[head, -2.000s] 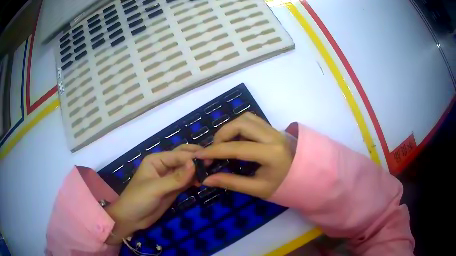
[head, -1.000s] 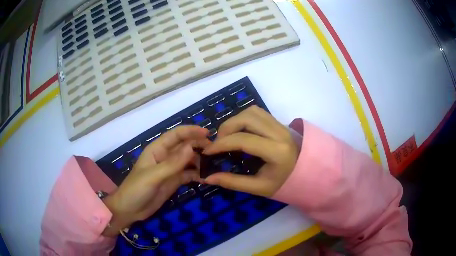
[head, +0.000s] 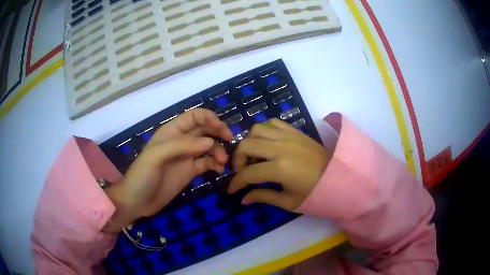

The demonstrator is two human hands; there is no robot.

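The black-and-blue tray (head: 182, 217) lies under both hands. Shiny silver-edged oblong pieces (head: 257, 109) fill its upper rows; the lower blue recesses hold none. My left hand (head: 166, 156) hovers over the tray's middle with its fingers apart and nothing visible in them. My right hand (head: 279, 166) is just right of it, low over the tray, thumb and fingers curled downward. Its fingertips are partly hidden and blurred against the dark tray, so whether it holds a piece cannot be told.
The cream tray (head: 171, 60) with narrow tan slots lies beyond the blue tray. Dark oblong pieces (head: 79, 12) sit at its far left corner. Yellow (head: 388, 88) and red tape lines run down the right side, with a red label (head: 439, 165) near the edge.
The dark piece between both hands is no longer visible there. My left hand's fingers have opened and drawn away from the right hand. The view has shifted, so the trays appear higher.
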